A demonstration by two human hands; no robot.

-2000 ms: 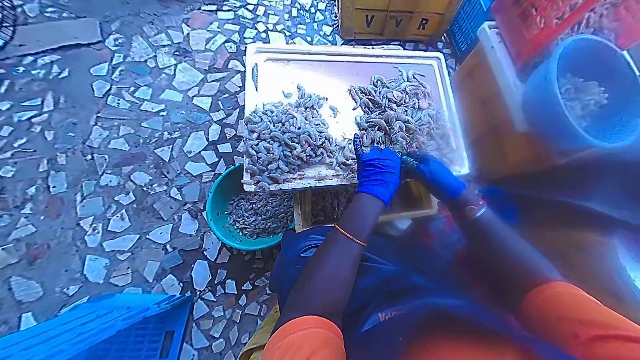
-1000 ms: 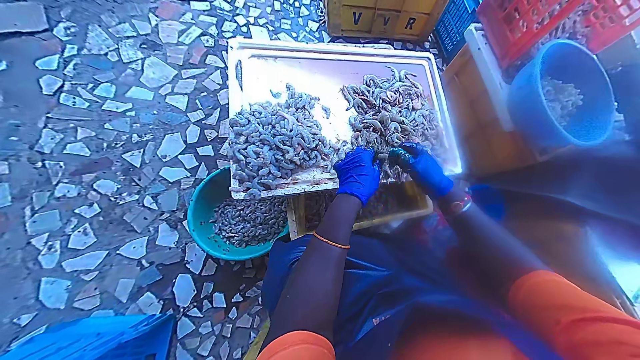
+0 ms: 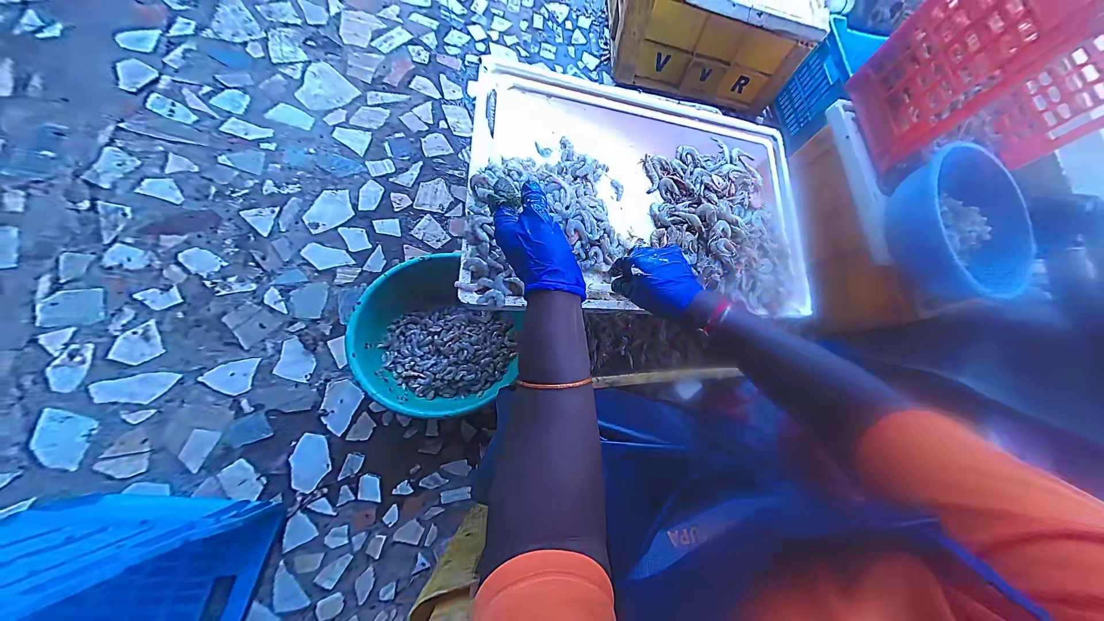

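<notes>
A white tray (image 3: pixel 733 121) holds a pile of peeled-looking shrimp (image 3: pixel 573 185) on its left and a pile of shrimp (image 3: pixel 711 203), some with heads, on its right. My left hand (image 3: pixel 542 246), in a blue glove, lies over the left pile, its fingertips at the shrimp; whether it holds one cannot be told. My right hand (image 3: pixel 660 278), gloved too, is at the tray's near edge between the piles, fingers curled; what is in them is hidden. A green basin (image 3: pixel 366 345) of small shrimp stands below the tray's left corner.
A yellow crate (image 3: pixel 690 52) stands beyond the tray. To the right are a blue crate (image 3: pixel 811 86), a red crate (image 3: pixel 949 78) and a blue tub (image 3: pixel 1018 224) with pale contents. Another blue crate (image 3: pixel 129 552) is at the lower left, on a floor of stone pieces (image 3: pixel 233 375).
My left hand has moved left and away from me, from beside the right hand onto the left pile. My right hand has shifted left along the tray's near edge.
</notes>
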